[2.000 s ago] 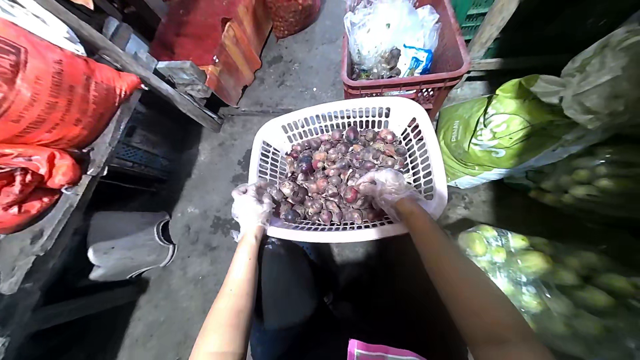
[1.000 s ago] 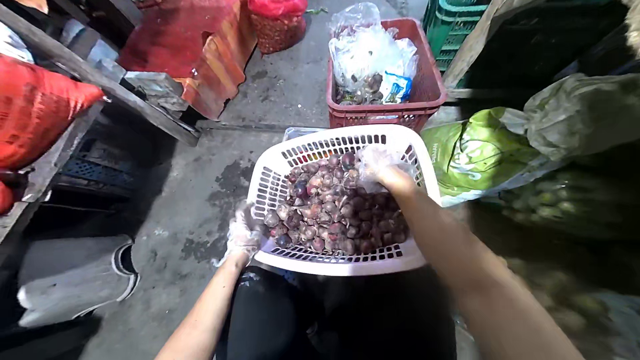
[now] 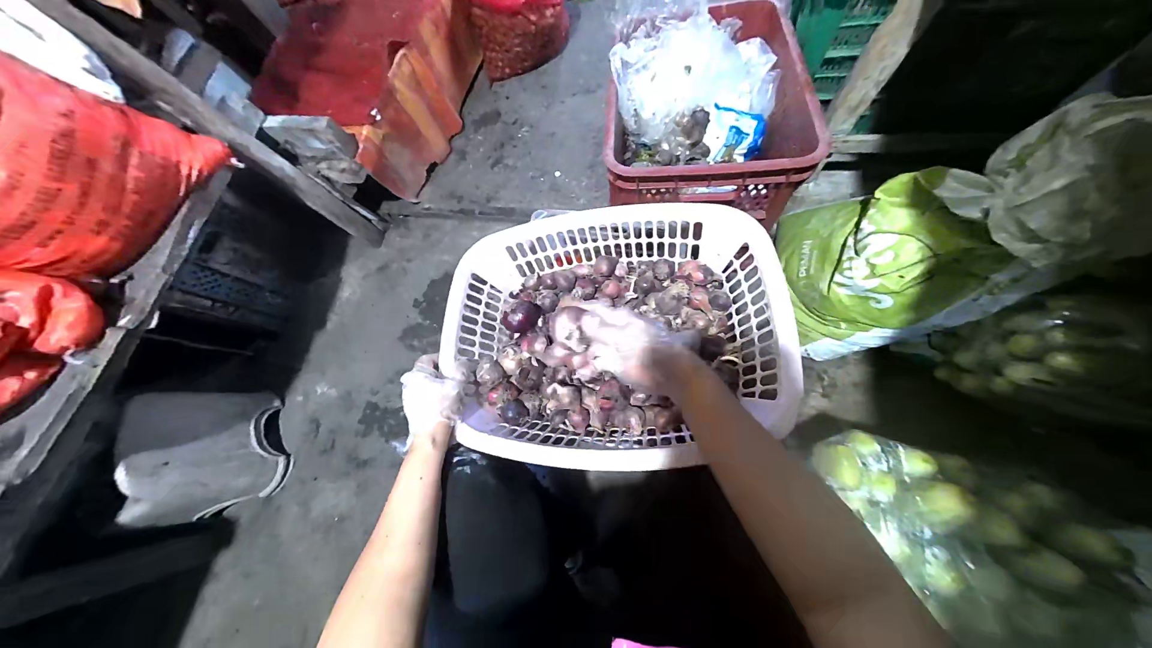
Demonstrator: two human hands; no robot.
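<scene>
A white slotted plastic basket (image 3: 576,456) holds a spread of small red onions or shallots (image 3: 621,409), some with dry roots and skins. My left hand (image 3: 432,396), in a thin clear plastic glove, grips the basket's left rim near the front corner. My right hand (image 3: 630,346), gloved alike and blurred, lies over the middle of the onions, its fingers towards the left; whether it holds any cannot be told. A larger dark onion (image 3: 521,316) sits just beyond its fingers. The basket is above my dark-clothed legs.
A dark red crate (image 3: 720,184) with plastic bags stands behind the basket. At right are a green sack (image 3: 873,261) and clear bags of green produce (image 3: 936,504). Red sacks (image 3: 81,171) lie on a wooden shelf at left, above a grey container (image 3: 202,454). Beyond is a red mesh sack (image 3: 517,40).
My right hand has moved from the basket's right back part to the middle of the onions. Two seconds ago it was at the front right. My left hand stays at the left rim.
</scene>
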